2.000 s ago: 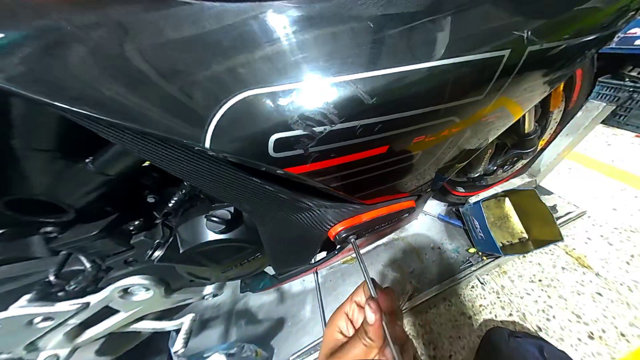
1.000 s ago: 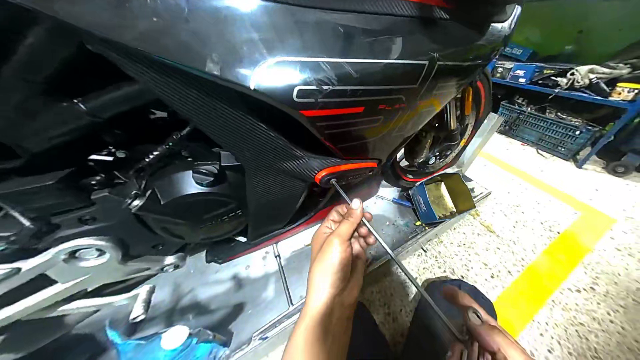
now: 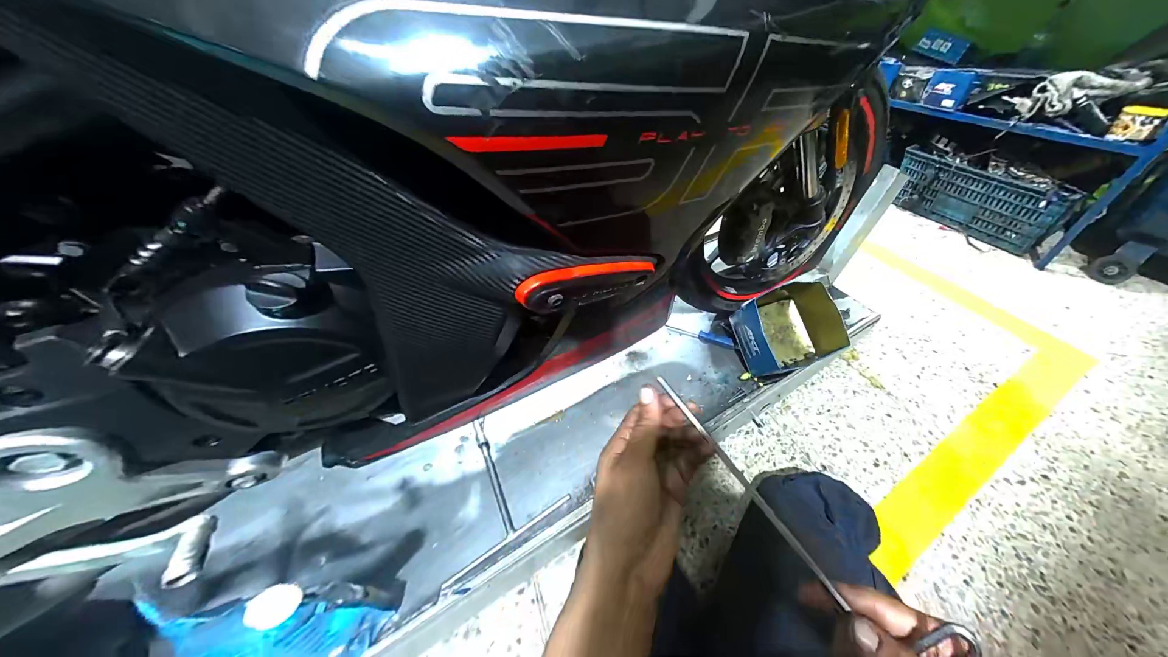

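A long thin metal rod tool [image 3: 744, 484] with a curved end at the bottom right slants up toward the motorcycle. My right hand [image 3: 876, 625] grips it near that end. Close to its upper tip, my left hand [image 3: 652, 456] has thumb and fingers around the rod; how firmly they grip is unclear. The tip is apart from the bolt [image 3: 554, 300] beneath the red-orange trim [image 3: 589, 271] on the motorcycle's black fairing [image 3: 447, 301].
The motorcycle stands over a metal platform [image 3: 438, 465]. An open cardboard box [image 3: 756, 342] and a blue-handled screwdriver [image 3: 716, 338] lie by the front wheel. Blue plastic crates [image 3: 990, 196] sit under a blue shelf [image 3: 1031, 123]. Blue plastic material [image 3: 310, 630] lies at the lower left.
The rod's tip has come away from the bolt area. Both hands have moved down, away from the fairing. Two seconds ago only one hand showed on the rod.
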